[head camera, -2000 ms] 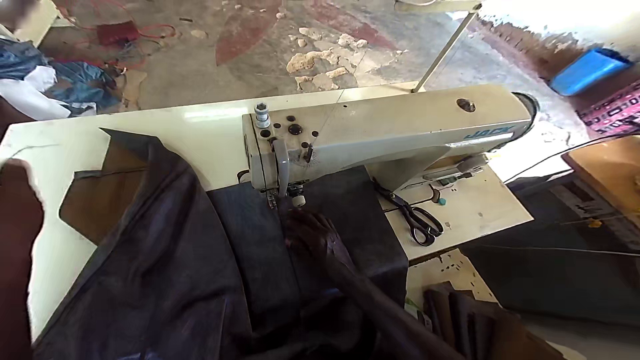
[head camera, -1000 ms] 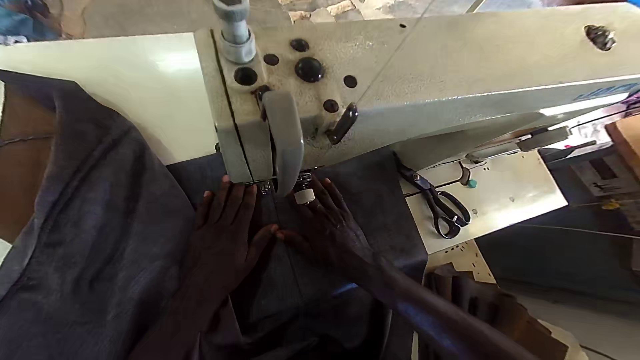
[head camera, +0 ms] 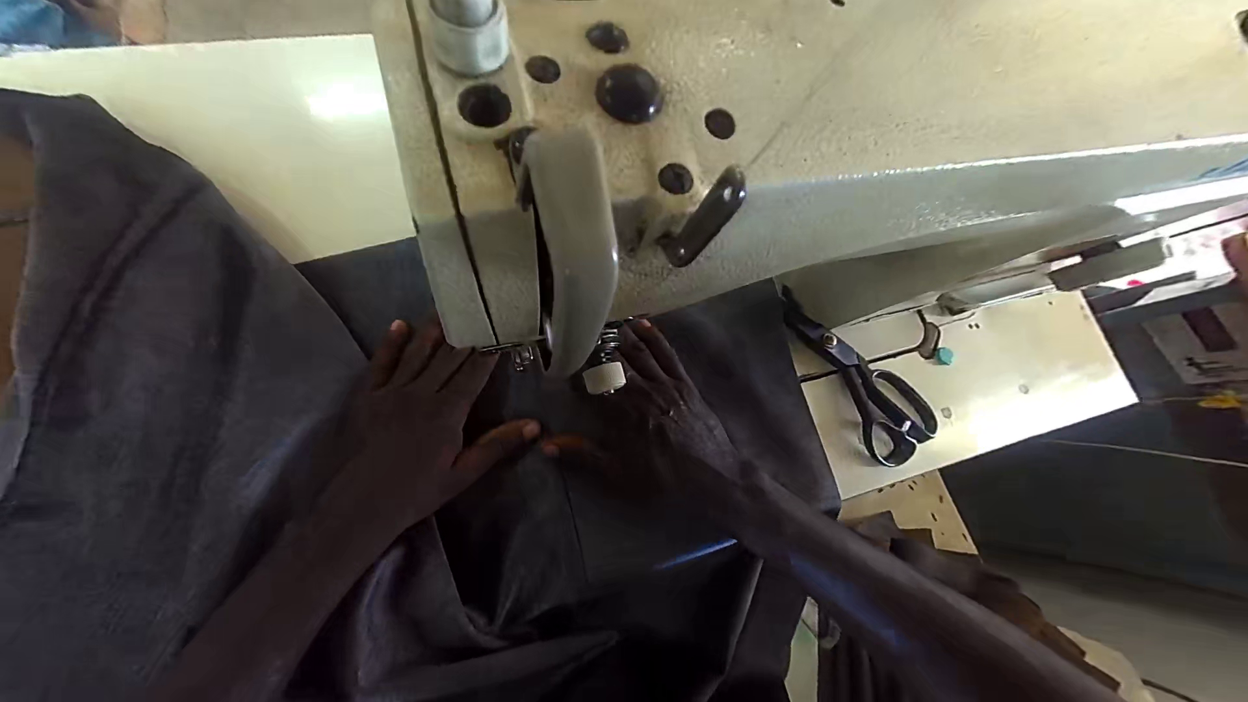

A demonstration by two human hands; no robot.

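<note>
Dark grey fabric (head camera: 195, 390) drapes over the table and runs under the head of a cream sewing machine (head camera: 780, 107). My left hand (head camera: 419, 419) lies flat on the fabric, fingers spread, just left of the needle area. On the other side of the presser area my right hand (head camera: 663, 419) presses the fabric down, its fingertips partly hidden beside the white tension knob (head camera: 604, 377). Both thumbs point inward and nearly meet over a seam line (head camera: 570, 507). The needle itself is hidden behind the grey thread take-up guard (head camera: 573, 253).
Black-handled scissors (head camera: 863, 390) rest on the cream table (head camera: 1033, 380) beside the machine's base, right of the fabric. Further folded dark cloth (head camera: 936, 595) is bunched below the table's right edge. A thin thread crosses the lower right background.
The view has moved much closer to the machine. My left hand, off at the left edge two seconds ago, has come onto the fabric beside the needle area. The scissors remain beside the machine.
</note>
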